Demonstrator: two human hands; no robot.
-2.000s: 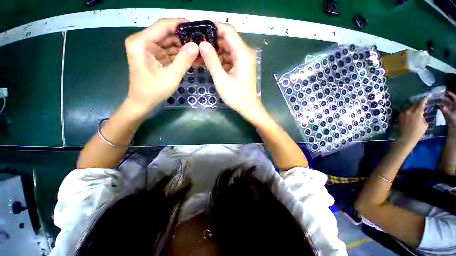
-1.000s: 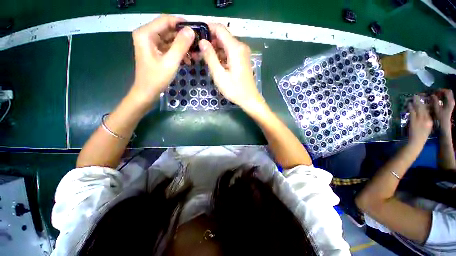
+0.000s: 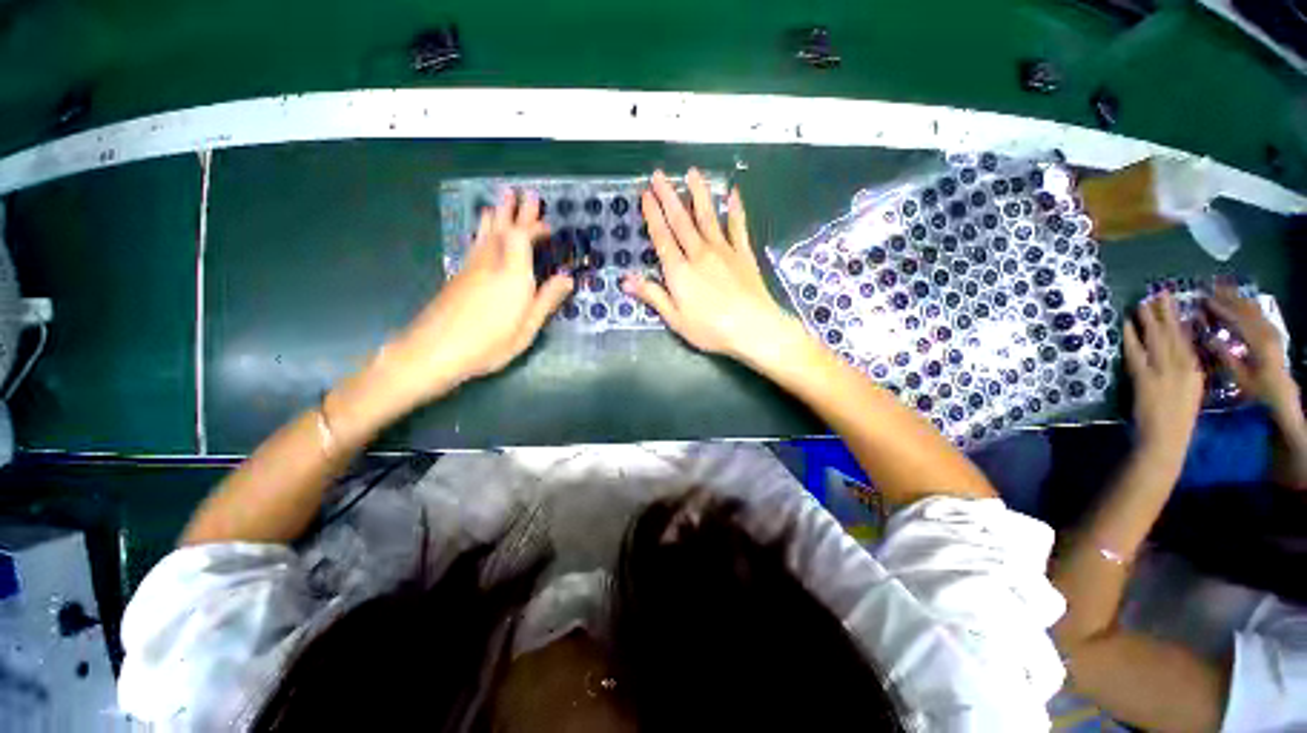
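The working sheet of round pieces (image 3: 599, 309), clear with rows of dark circles, lies flat in front of me. A small black unit (image 3: 565, 255) is on the sheet, close by the thumb and fingers of my left hand (image 3: 492, 294). My left hand rests over the sheet's left part; whether it grips the unit is not clear. My right hand (image 3: 712, 284) lies palm down with fingers spread over the sheet's right part and holds nothing visible. Both hands cover some of the circles.
Larger stock sheets of round pieces (image 3: 953, 294) lie at right, with a tan block (image 3: 1121, 201) and clear plastic beyond. Several black units, one at the top (image 3: 434, 52), stand past the white edge strip (image 3: 631, 115). A neighbouring person's hands (image 3: 1168, 358) work at far right.
The black unit has come down from my raised fingertips to the sheet. My hands have moved down and apart. Units beyond the white strip have shifted right.
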